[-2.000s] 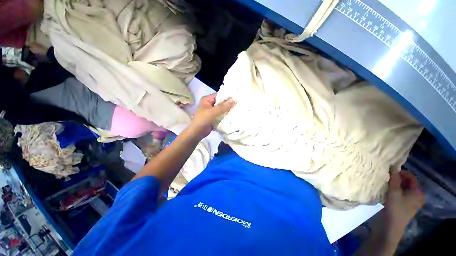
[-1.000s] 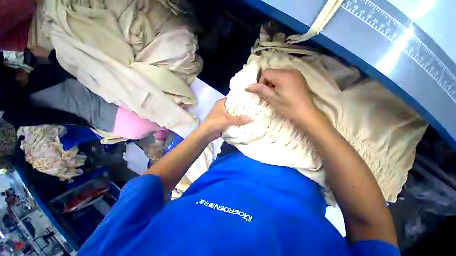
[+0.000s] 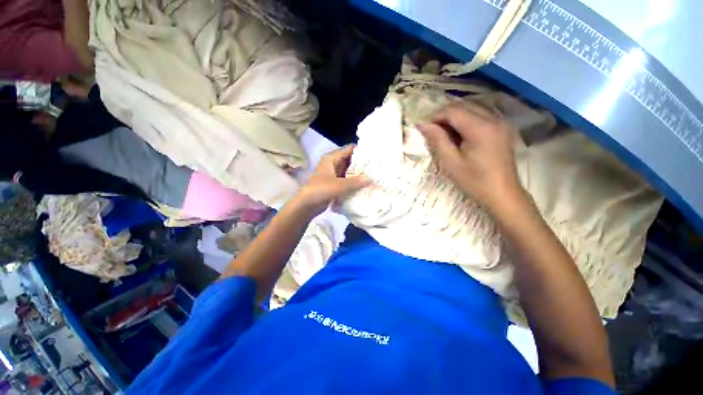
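A cream garment [image 3: 586,208] with a puckered, shirred panel [image 3: 416,197] lies across the lap, below the table edge. My left hand [image 3: 333,181] grips the panel's left edge, thumb on top and fingers partly hidden behind the cloth. My right hand [image 3: 474,146] is over the upper part of the garment, its fingers bent and touching or just above the cloth; whether it pinches any cloth cannot be told.
The table edge with a ruler strip [image 3: 593,54] crosses the upper right, with cream ties [image 3: 501,35] over it. A large cream cloth pile [image 3: 200,100] is at the upper left. Another person's maroon sleeve [image 3: 35,38] shows at the far left. A crumpled patterned cloth [image 3: 89,235] lies lower left.
My right hand has left the garment's lower right edge and crossed to its upper part; in the last second it shifted slightly right. My left hand still holds the left edge.
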